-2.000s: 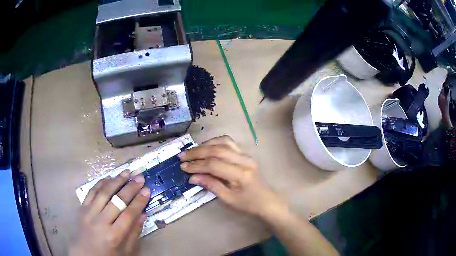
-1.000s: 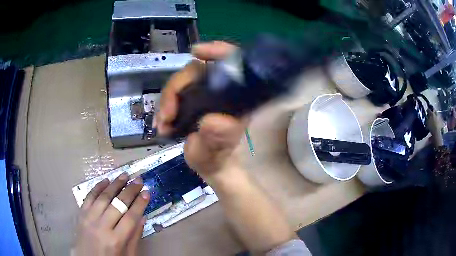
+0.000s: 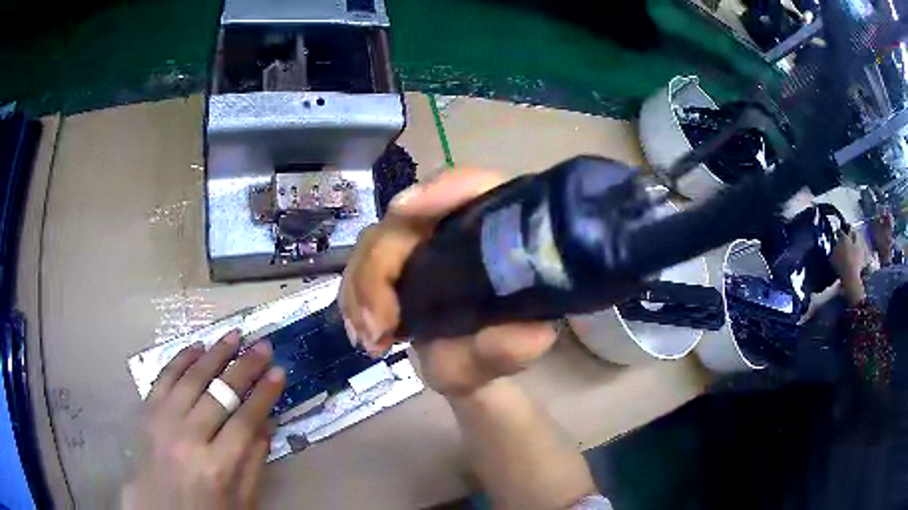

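Observation:
A black plastic housing [image 3: 317, 361] lies in the flat white fixture [image 3: 343, 410] on the tan bench. My left hand [image 3: 211, 413], with a ring on one finger, rests on the left end of the housing and fixture, fingers spread. My right hand [image 3: 448, 289] is closed around the thick black electric screwdriver [image 3: 508, 254], held over the right end of the housing. The screwdriver has a pale label, and its cable end points to the upper right. Its tip is hidden behind my right hand.
The silver-grey screw feeder [image 3: 289, 139] stands behind the fixture, with a dark screw pile [image 3: 396, 171] beside it. White bowls [image 3: 587, 334] holding black parts stand at the right. A green strip [image 3: 442, 129] lies behind my right hand. Another person's hand [image 3: 849, 261] is at the far right.
My right hand left the housing, took hold of the screwdriver and brought it over the feeder, then slightly right and down over the fixture. My left hand stays on the housing.

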